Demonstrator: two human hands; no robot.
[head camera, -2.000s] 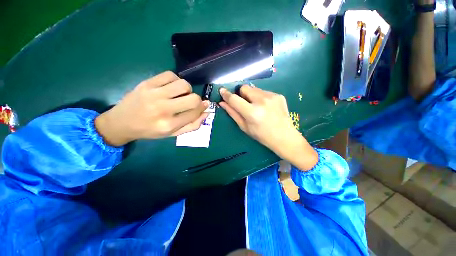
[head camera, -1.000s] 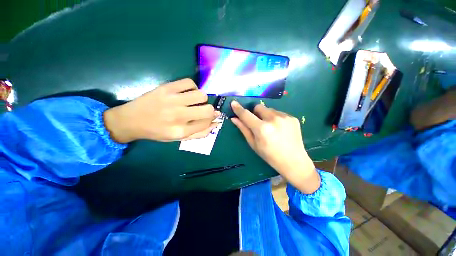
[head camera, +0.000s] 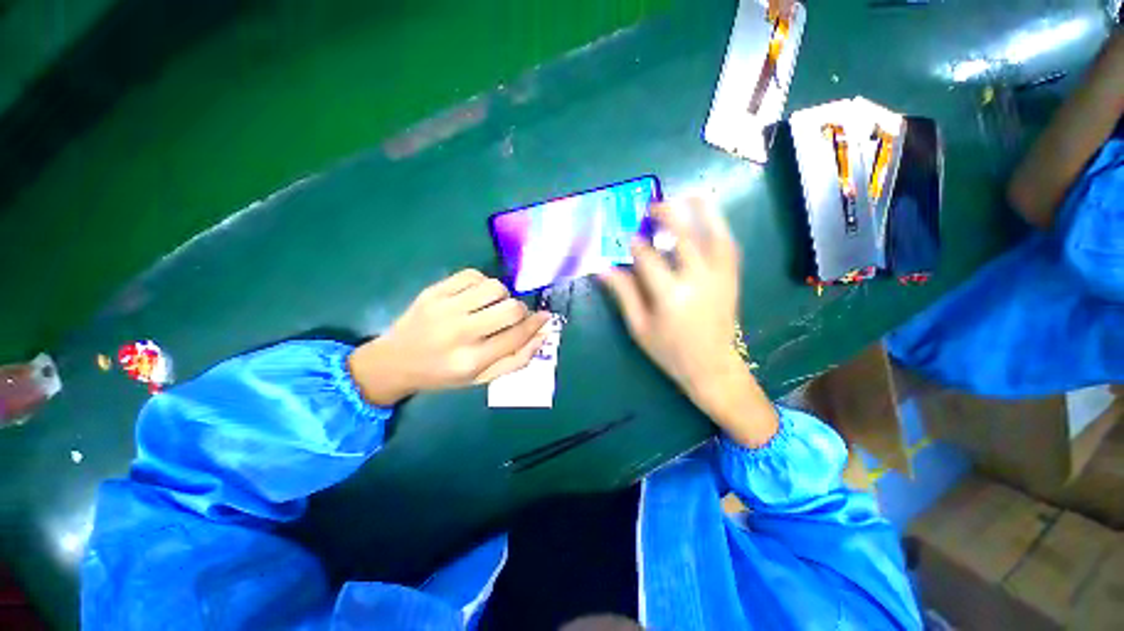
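The lit display assembly (head camera: 573, 237), purple to blue-white, lies face up on the green mat. The white test board (head camera: 524, 385) lies below its lower left edge, with a short dark flex (head camera: 545, 300) between them. My left hand (head camera: 459, 330) has its fingertips pinched at the board's top end and covers the joint. My right hand (head camera: 676, 290) is blurred, fingers apart, over the screen's right end; I see nothing held in it. Black tweezers (head camera: 570, 441) lie below the board.
Stacked screens (head camera: 828, 203) with orange flexes lie at right, a separate screen (head camera: 747, 86) beyond them. Yellow scraps (head camera: 742, 345) lie by my right wrist. A red-and-white wrapped item (head camera: 144, 362) lies at left. Another person's arm (head camera: 1070, 142) is at far right, above cardboard boxes (head camera: 1005, 542).
The screen was dark, then lit, and is still lit. My right hand has moved from beside the flex up to the screen's right end. The view has shifted, showing more bench at left.
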